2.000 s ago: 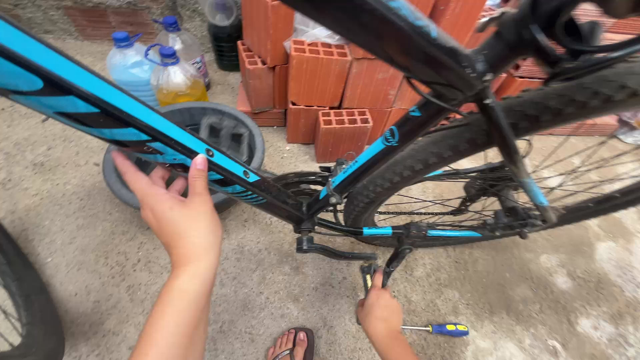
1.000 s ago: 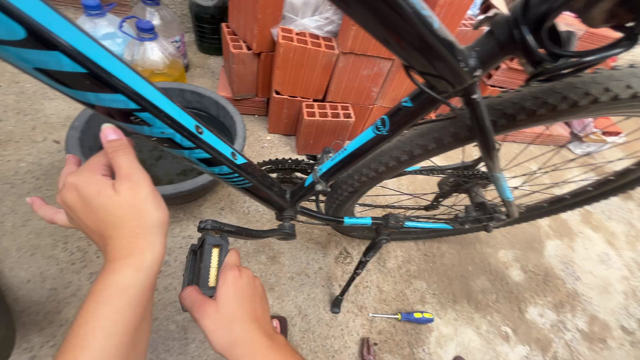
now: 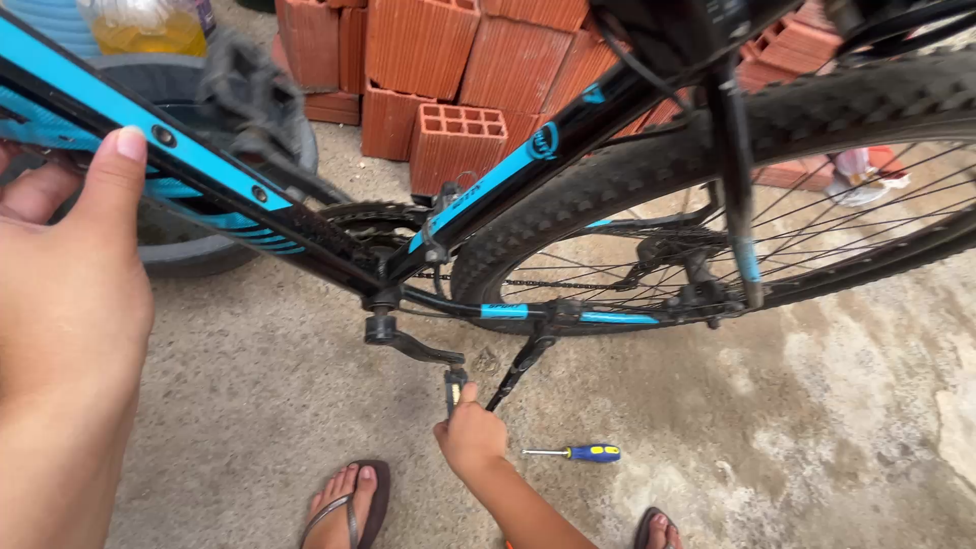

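Note:
My left hand (image 3: 72, 282) is at the left on the down tube of a black and blue bicycle frame (image 3: 202, 171), thumb on its upper face and fingers behind it. Low in the middle, my right hand (image 3: 474, 438) grips a black bicycle pedal (image 3: 455, 385) with a pale reflector. A crank arm (image 3: 419, 348) joins that pedal to the bottom bracket. Behind the frame, the far pedal (image 3: 252, 91) looks blurred. The chainring (image 3: 381, 217) is partly hidden by the tubes. Right of my right hand, a blue and yellow screwdriver (image 3: 595, 453) lies on the concrete.
The kickstand (image 3: 522, 366) reaches down close to my right hand. The rear wheel's tyre (image 3: 564, 198) spans the right. Hollow clay bricks (image 3: 457, 145) are stacked behind. A dark plastic tub (image 3: 305, 149) holding water stands behind the frame, near bottles (image 3: 152, 30). Sandalled feet (image 3: 354, 503) are below.
My right hand has swung the near pedal from left of the bottom bracket round to the kickstand side since one second ago. My left hand, off the tube then, is now on it.

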